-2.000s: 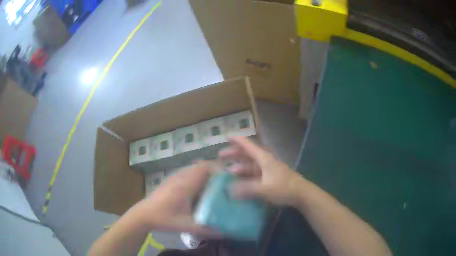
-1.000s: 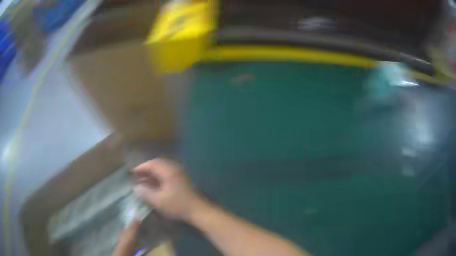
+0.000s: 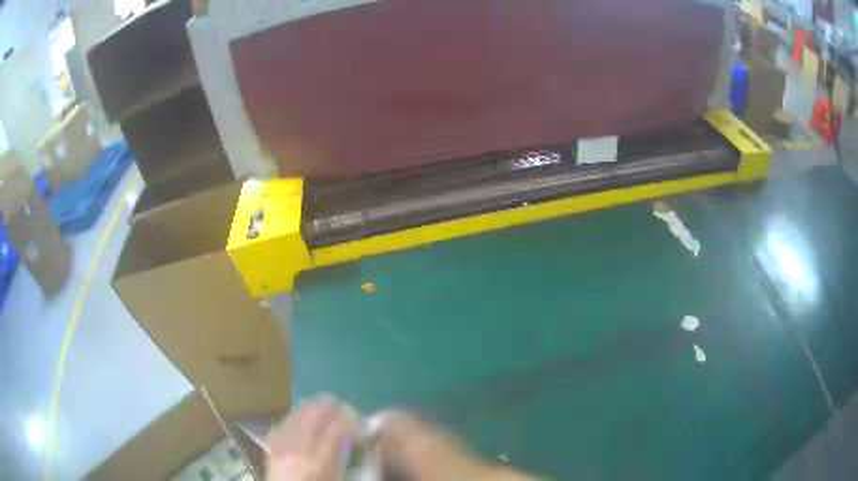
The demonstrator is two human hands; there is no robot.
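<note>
My left hand (image 3: 309, 443) and my right hand (image 3: 414, 449) are close together at the bottom edge, blurred and partly cut off. A small pale, greyish patch shows between them; whether it is a held product box cannot be told. One white-faced product box (image 3: 597, 149) sits on the dark outfeed conveyor (image 3: 452, 199), right of its middle. The shipping carton (image 3: 150, 442) is at the bottom left, mostly cut off, with a few white box ends (image 3: 221, 465) showing inside.
The green packing table (image 3: 508, 329) has a seam and several pale scraps. A yellow end block (image 3: 268, 230) stands at its back left corner. A tall spare carton (image 3: 212, 319) stands beside it. The dark-red tunnel curtain (image 3: 470, 85) hangs behind the conveyor.
The view has swung right and up, bringing the conveyor, curtain and a white box into sight. My hands, earlier over the shipping carton around a teal box, now show near the table's left edge.
</note>
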